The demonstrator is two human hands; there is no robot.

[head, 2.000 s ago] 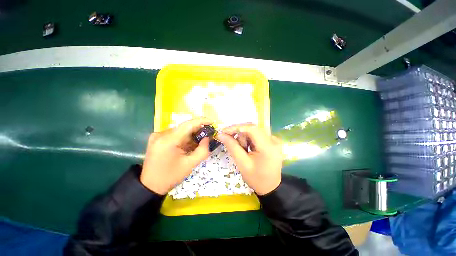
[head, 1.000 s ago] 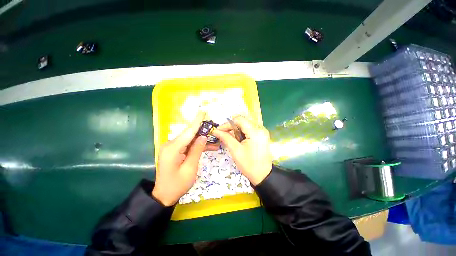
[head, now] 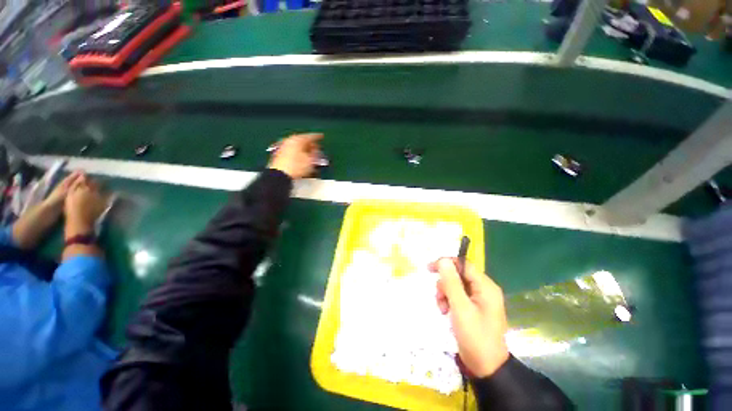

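My left hand (head: 297,156) is stretched out over the green belt, palm down. A small black unit (head: 323,160) shows at its fingers; whether the hand grips it is unclear. My right hand (head: 477,317) is closed around dark tweezers (head: 464,247) above the yellow tray (head: 324,347). The tray holds a loose heap of small white parts (head: 393,313). More small units lie spaced along the belt, one (head: 412,156) beyond the tray and one (head: 566,164) to the right.
A white rail (head: 417,195) runs behind the tray to a post (head: 670,168). Amber film (head: 562,309) lies right of the tray, with clear stacked trays (head: 710,281) farther right. Another person's hands (head: 80,205) are at left. Black trays (head: 389,24) and red bins (head: 124,48) stand beyond the belt.
My hands have parted. My left hand has moved from above the tray out to the belt. My right hand stays over the tray with the tweezers. The view has tilted up and shifted left.
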